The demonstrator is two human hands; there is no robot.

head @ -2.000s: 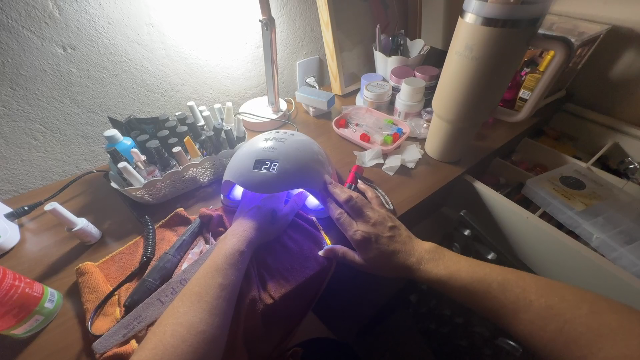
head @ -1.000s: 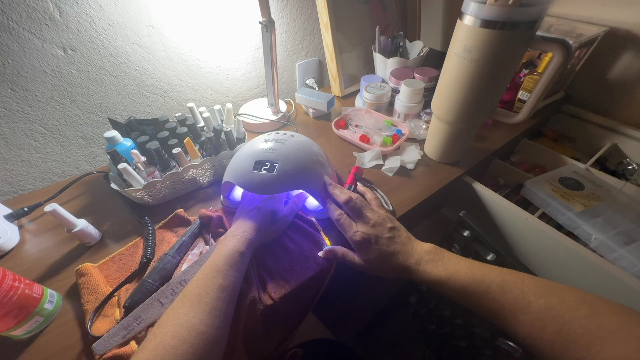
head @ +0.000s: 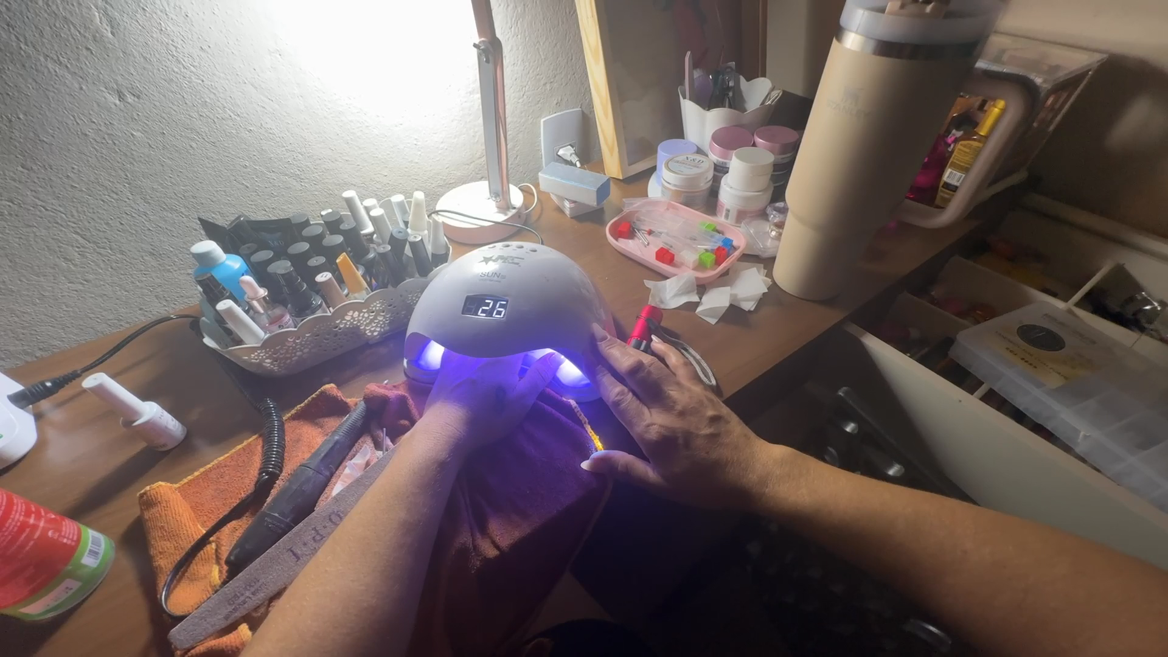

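A white UV nail lamp (head: 511, 287) glows violet inside, its display lit. My left hand (head: 479, 392) lies palm down under the dome on an orange towel (head: 511, 493); its fingers are mostly hidden, so its grip cannot be told. My right hand (head: 680, 429) rests against the lamp's right side with fingers apart, nothing in it. Just beyond those fingers is a red cylindrical object (head: 645, 327) with a strap. A grey nail file (head: 283, 561) and a black electric nail drill handpiece (head: 297, 497) lie on the towel beside my left forearm.
Nail polish bottles fill a lacy basket (head: 315, 338) at left; a white bottle (head: 137, 412) leans nearby. Behind are a desk lamp (head: 493, 119), a pink tray (head: 675, 251) and jars (head: 686, 178). A beige tumbler (head: 862, 155) stands right, above an open drawer (head: 967, 438).
The number on the lamp's display has gone down. Both hands have stayed in place.
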